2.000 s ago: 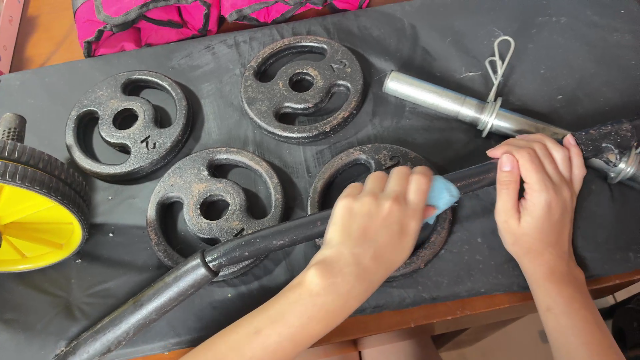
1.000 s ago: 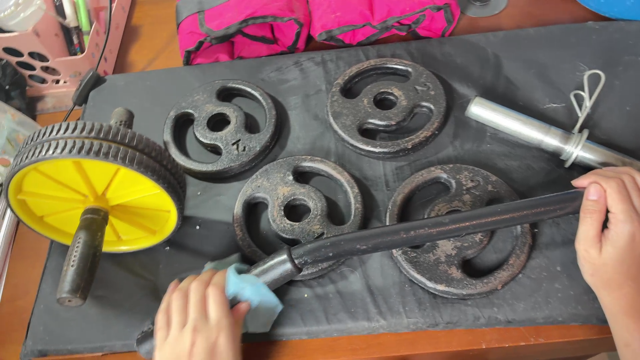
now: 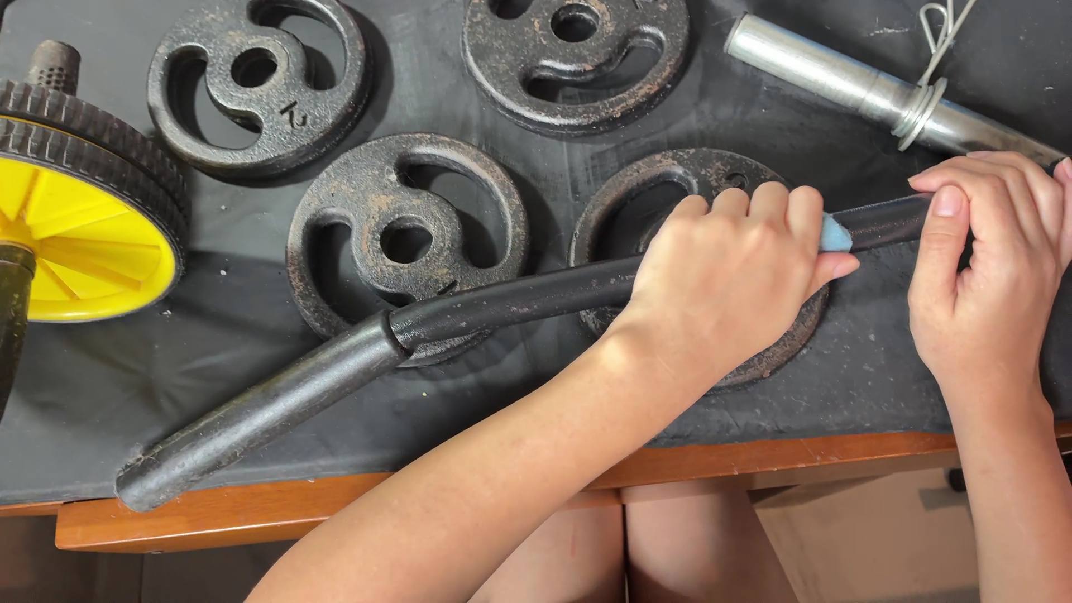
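A black metal bar [image 3: 519, 300] with a bend and a thicker black sleeve [image 3: 268, 410] at its lower left end slants across the view. My left hand [image 3: 724, 268] is closed around the bar and a light blue cloth [image 3: 835, 234], of which only a corner shows beside the thumb. Farther right, my right hand [image 3: 988, 243] grips the same bar, its fingers over the top. Beneath the bar lie two black cast-iron weight plates, one at centre left [image 3: 327, 251] and one partly hidden by my left hand [image 3: 615, 188]. The bar's right end is hidden or out of view.
Two more weight plates [image 3: 180, 138] [image 3: 578, 117] lie farther back on the black mat [image 3: 201, 368]. A yellow and black ab wheel [image 3: 100, 260] is at the left. A chrome dumbbell bar [image 3: 804, 63] with a wire spring clip [image 3: 917, 117] lies at the upper right. The wooden table edge [image 3: 226, 523] runs along the front.
My left hand, with the blue cloth, has moved right along the bar from near its sleeve at the lower left, where it was a second ago. The view has shifted too.
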